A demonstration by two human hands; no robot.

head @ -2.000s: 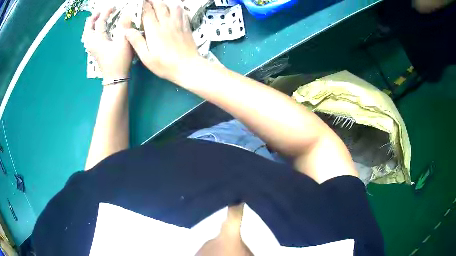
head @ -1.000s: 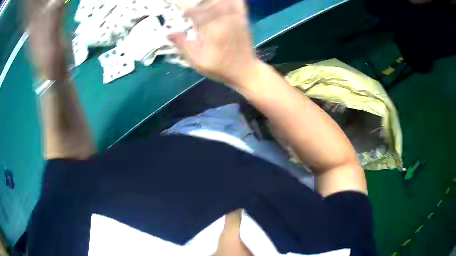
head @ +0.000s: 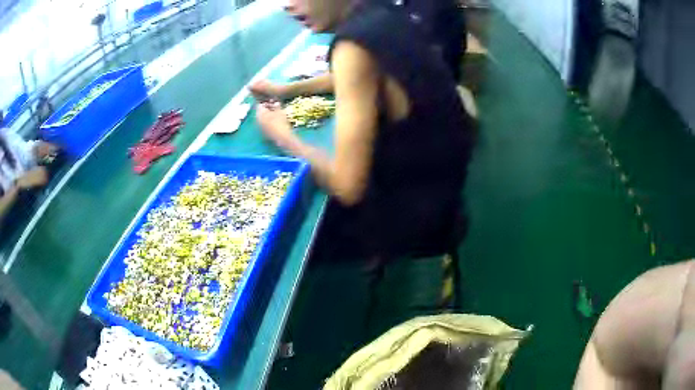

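The white perforated plates (head: pixel 141 364) lie in a loose pile at the bottom left, cut off by the picture's edge. Just beyond them a blue bin (head: pixel 296 199) holds many small gold and silver metal pieces (head: pixel 200 255). Neither of my hands is in view. A bent, bare part of my right arm shows large at the bottom right edge, without the hand. A small skin-coloured patch shows at the bottom left corner; I cannot tell what part it is.
A black box (head: pixel 80 346) stands beside the plates. A person (head: pixel 404 137) sits beyond the bin, hands at a gold heap (head: pixel 309 111). Red parts (head: pixel 158 141) and another blue bin (head: pixel 95 107) lie across the bench, near another person's hands. A yellow sack (head: pixel 411 343) stands below.
The view has swung up and to the right, bringing in the full blue bin and the people. My hands, earlier over the white plates and then lifted apart, have left the picture.
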